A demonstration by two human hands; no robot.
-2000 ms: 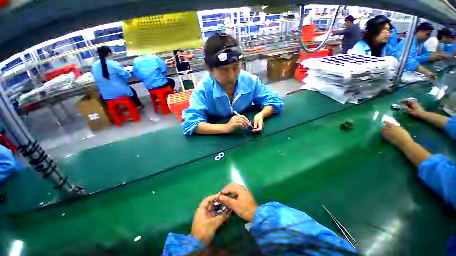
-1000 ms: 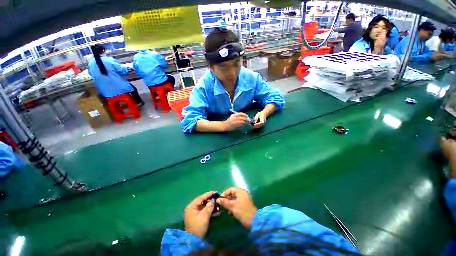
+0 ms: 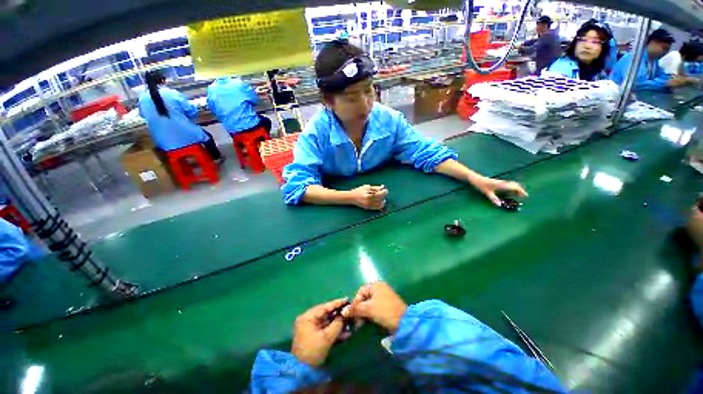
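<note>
My left hand [image 3: 314, 332] holds a small dark device unit [image 3: 344, 315] in front of me, low in the middle of the picture. My right hand [image 3: 379, 308] is close against it, its fingertips pinched at the unit's top edge. Whether a small part is between the right fingertips is too small to tell. The fingers of both hands hide most of the unit. Silver tweezers [image 3: 527, 338] lie on the green surface to the right of my right sleeve.
A dark unit [image 3: 455, 229] lies on the green belt [image 3: 432, 269]; another [image 3: 509, 204] is under the opposite worker's hand [image 3: 493, 187]. White joined rings [image 3: 294, 252] lie near the seam. A white stack [image 3: 539, 115] stands back right. Another person's hand shows at the right edge.
The joined rings have shifted left along the belt. One dark unit now lies nearer the middle. The opposite worker's hand has reached out to another unit. My hands stay together around the unit.
</note>
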